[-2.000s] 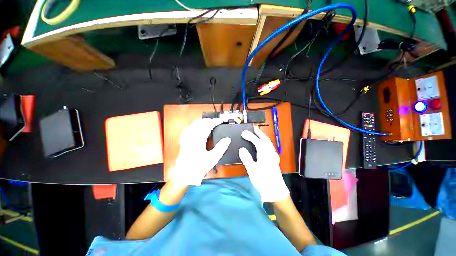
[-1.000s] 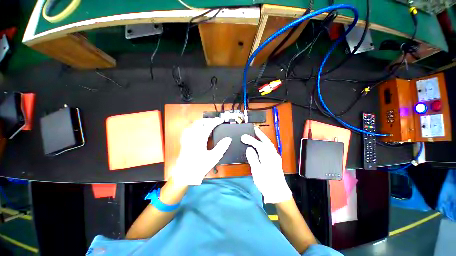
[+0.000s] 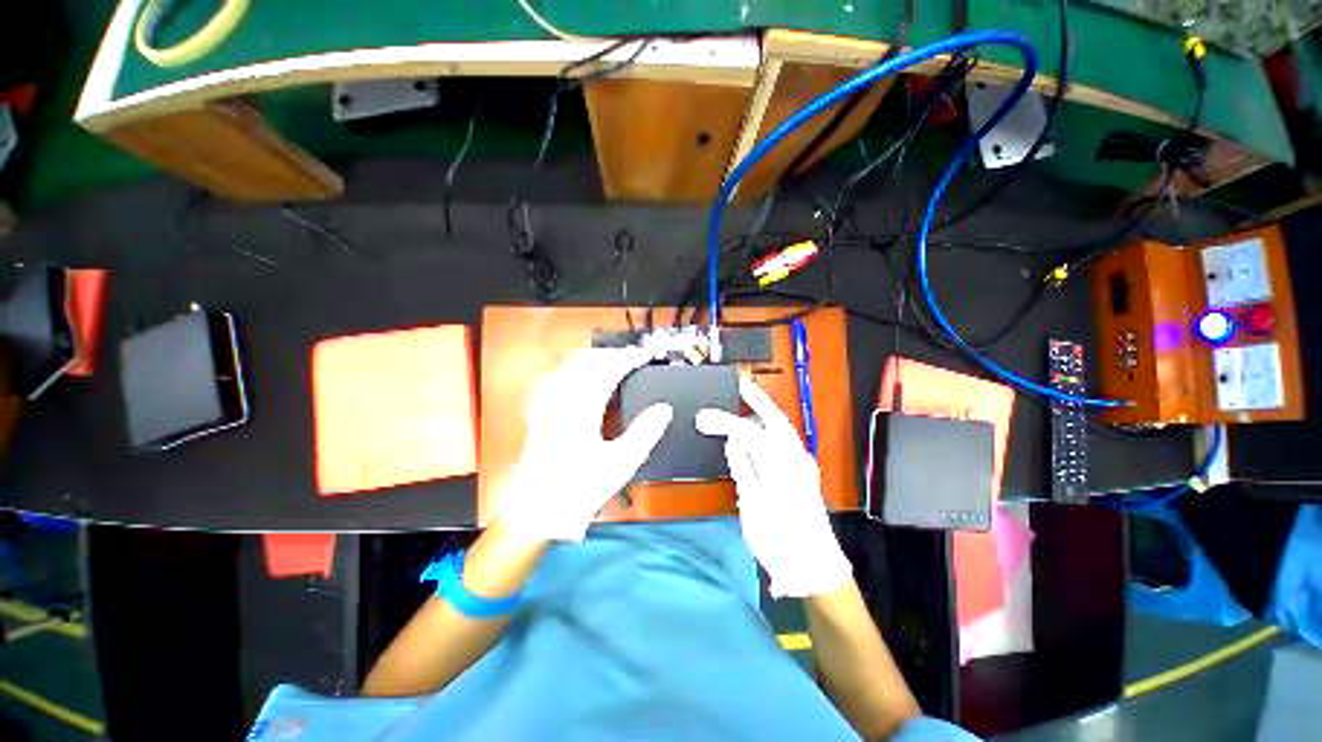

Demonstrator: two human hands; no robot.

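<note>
A black set-top box (image 3: 687,423) lies on the orange fixture mat (image 3: 551,326) in front of me. Its far edge is against the silver plugs of the connector block (image 3: 748,345). The blue LAN cable (image 3: 713,247) runs down to this block. My left hand (image 3: 568,442), in a white glove, holds the box's left side, with the thumb on top. My right hand (image 3: 776,486), also gloved, is at the box's right side, with fingertips on its right edge and top. The plug joints are partly hidden by my left fingers.
Foam pad (image 3: 395,409) left of the mat; another box (image 3: 186,377) farther left. Box (image 3: 932,467) on a salmon pad at right, then remote control (image 3: 1069,420) and lit switch box (image 3: 1145,334). Red-yellow plug ends (image 3: 784,263) and black leads lie behind the mat.
My right hand has shifted slightly right and down, uncovering more of the box's top. My left hand keeps its hold. The whole view has shifted slightly.
</note>
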